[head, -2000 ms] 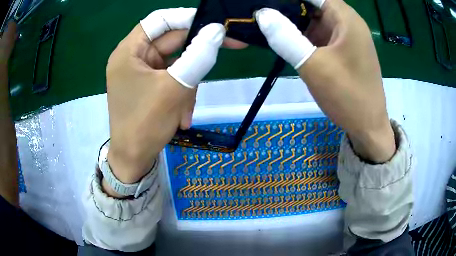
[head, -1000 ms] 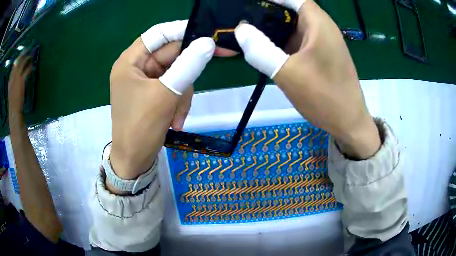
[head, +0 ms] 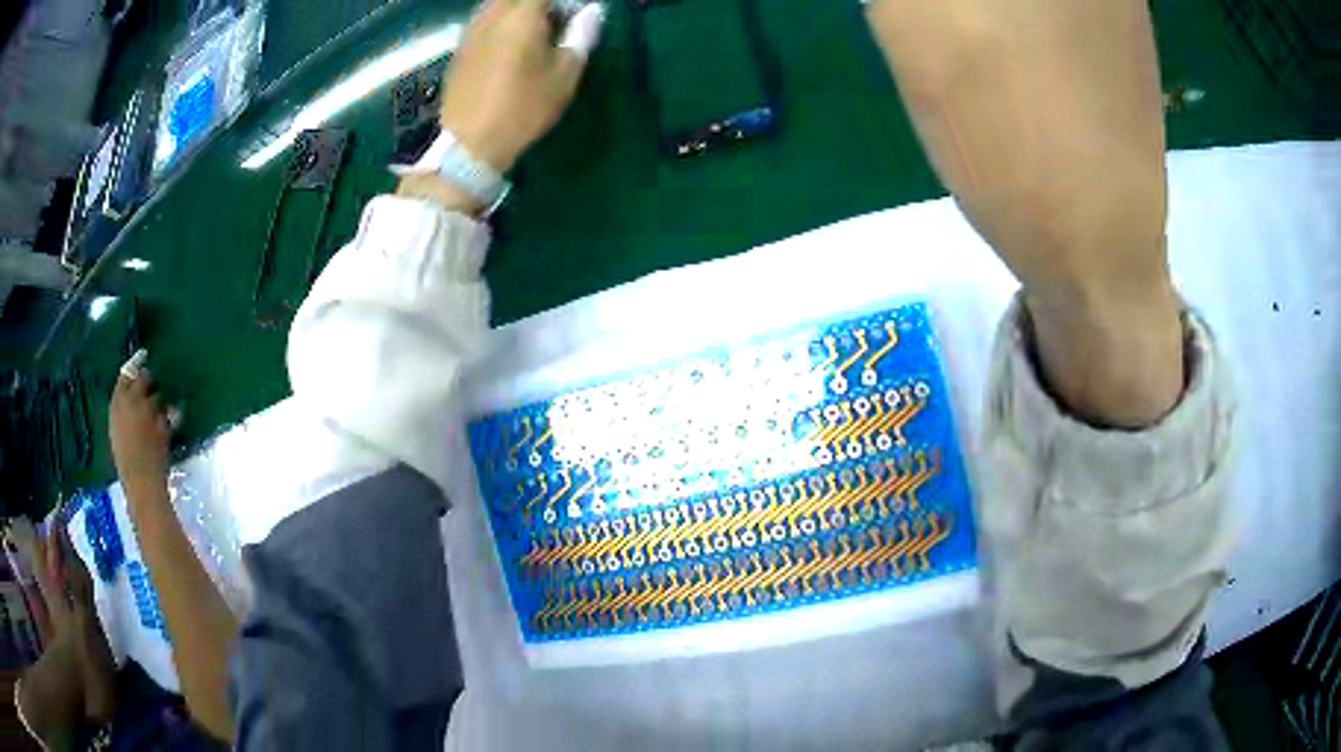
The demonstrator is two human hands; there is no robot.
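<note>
My left hand (head: pixel 508 88) reaches over the green surface at the top. Its white-cotted thumb points up, and its fingertips are cut off by the top edge, so its grip cannot be told. My right hand (head: pixel 1022 103) shows only its back and wrist at the top right; its fingers are out of the picture. The blue flex sheet (head: pixel 941 441) lies on white foam, with rows of orange-gold strips and strong glare on its upper middle. A black phone middle frame (head: pixel 721 132) lies on the green surface between my hands, its upper end cut off.
More black frames (head: pixel 302 221) lie on the green surface at the left. A clear bag with blue contents (head: pixel 199 96) is at the upper left. Another person's hand (head: pixel 143 426) and forearm are at the left edge. Dark specks dot the white mat (head: pixel 1265 441) at the right.
My hands have moved apart and forward from the frame they held together with a gold strip on it. The view has shifted, and the blue sheet shows uncovered with glare.
</note>
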